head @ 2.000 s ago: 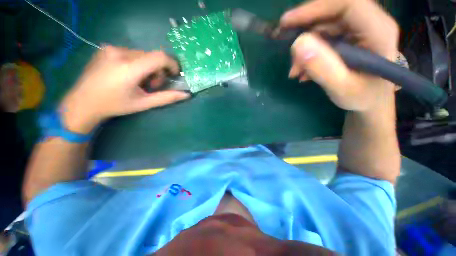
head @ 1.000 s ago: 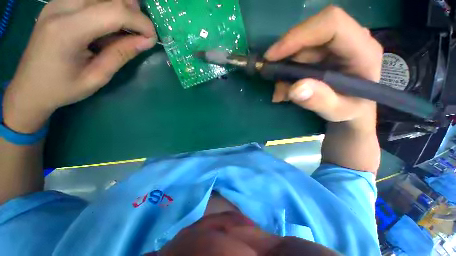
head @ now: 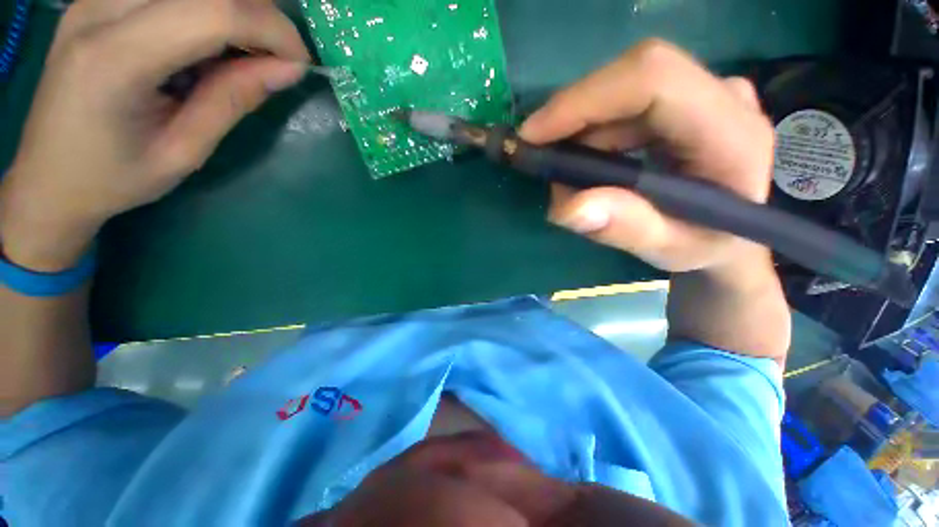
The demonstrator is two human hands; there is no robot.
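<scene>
A bright green circuit board [head: 417,67] with silvery joints lies on the dark green mat, cut off by the top edge. My right hand [head: 664,154] holds the black soldering iron [head: 680,196] like a pen, its metal barrel and tip over the lower middle of the board. Whether the tip touches is too small to tell. My left hand [head: 154,113] pinches thin solder wire [head: 323,70] between thumb and forefinger at the board's left edge. A light blue band [head: 46,278] is on my left wrist.
A black square fan [head: 815,154] with a round pale label stands beside my right hand. A coiled blue cord [head: 12,39] shows at the top left. The mat's front edge, marked by yellow lines, runs before my body. Clear bags and blue items [head: 849,484] lie at the lower right.
Since the earliest frame, my left hand has moved left and my right hand has brought the iron tip over the board. In the last second, the iron and right hand shifted slightly left and down.
</scene>
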